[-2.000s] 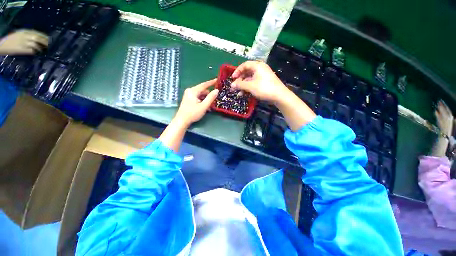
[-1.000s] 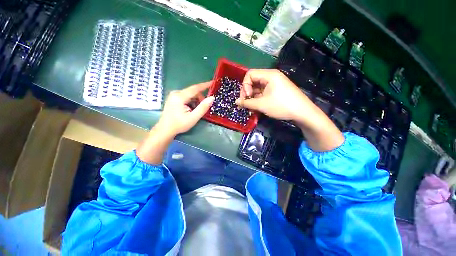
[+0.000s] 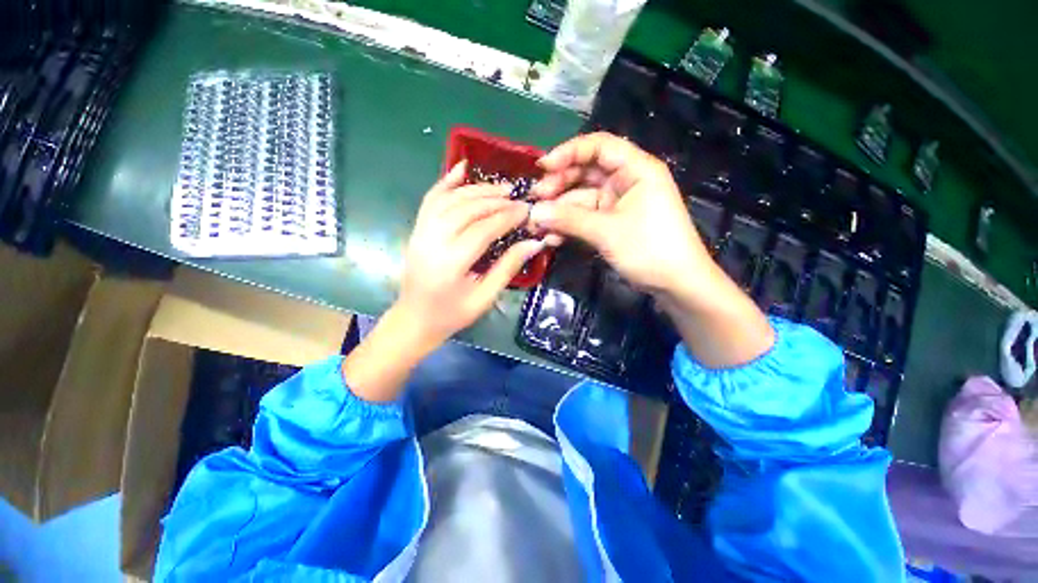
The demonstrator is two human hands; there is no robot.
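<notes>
The small open red parts bin (image 3: 489, 146) stands on the green bench with small dark and silvery components (image 3: 501, 180) in it. My left hand (image 3: 464, 248) is over the bin's left and front part, its fingers bent and pointing right. My right hand (image 3: 624, 211) is over the bin's right side with thumb and fingers drawn together. The fingertips of both hands meet above the bin and hide much of its contents. Anything between them is too small to tell. A large black blister tray (image 3: 785, 257) lies right of the bin, partly under my right forearm.
A clear blister tray (image 3: 260, 165) lies left of the bin. Stacked black trays (image 3: 46, 108) are at the far left. A wrapped post (image 3: 587, 48) rises behind the bin. Circuit boards (image 3: 764, 84) sit on the belt. An open carton (image 3: 245, 310) is below the bench. A pink sleeve (image 3: 986, 456) shows at right.
My left hand has left the bin's left rim and moved over the bin to meet my right fingertips. My right fingers have lifted from the components. The view has shifted slightly.
</notes>
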